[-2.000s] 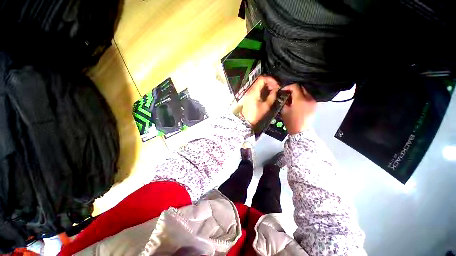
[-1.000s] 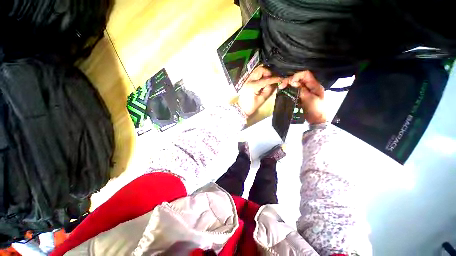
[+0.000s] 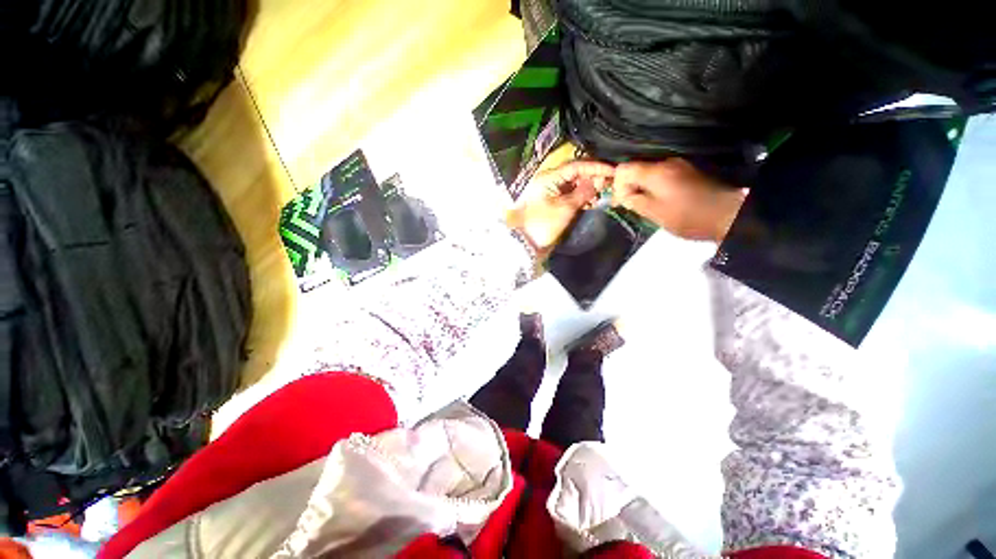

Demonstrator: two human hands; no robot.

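Observation:
My left hand (image 3: 555,207) and my right hand (image 3: 677,197) meet at the near edge of a black backpack (image 3: 666,82). Their fingertips pinch the top of a small black hang tag (image 3: 595,253), which hangs below the fingers. A fastener or loop between the fingertips is too small to make out. A large black printed card (image 3: 846,235) with "backpack" lettering hangs beside the bag, partly over my right wrist. A green-striped card (image 3: 522,115) stands against the bag's left side, above my left hand.
Small black cards (image 3: 355,232) lie on the wooden bench (image 3: 360,76) beside another green-striped card (image 3: 300,235). Black backpacks (image 3: 120,273) are piled at the left. Orange and white material (image 3: 76,519) shows at the lower left. The glossy floor (image 3: 939,415) shows at the right.
The hang tag now hangs with its broad face showing, where it was edge-on. My right hand has turned and its forearm has moved right. The large card now overlaps my right wrist.

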